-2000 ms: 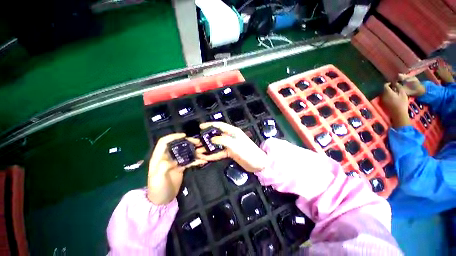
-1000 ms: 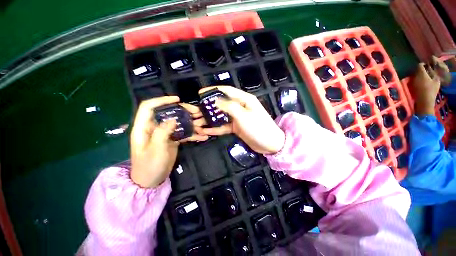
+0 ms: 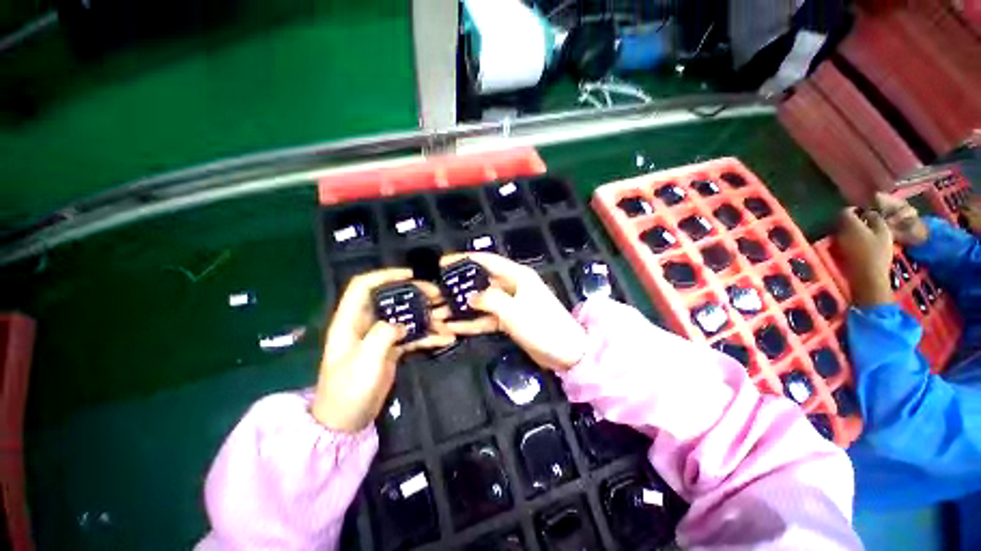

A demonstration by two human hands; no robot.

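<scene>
My left hand (image 3: 360, 355) holds a black smartwatch body (image 3: 402, 312), its face up and lit with white text. My right hand (image 3: 519, 307) holds a second smartwatch body (image 3: 465, 288), also lit with white text. The two watches are side by side, with a small gap between them, above the black foam tray (image 3: 427, 414). The tray's pockets hold dark glossy watches, several with small white labels. One pocket below my hands is empty. My hands and sleeves hide part of the tray.
A red-orange foam tray (image 3: 688, 294) full of watches lies to the right. Beyond it are a neighbour's hands (image 3: 869, 242) and blue sleeves. Stacked foam trays (image 3: 834, 135) stand at the back right. A metal rail (image 3: 269, 161) runs behind. Small white scraps (image 3: 282, 340) lie on the left.
The view dipped and has come back up. Both hands still hold the watches, and the left watch's lit text, partly covered by the thumb a second ago, now shows more clearly.
</scene>
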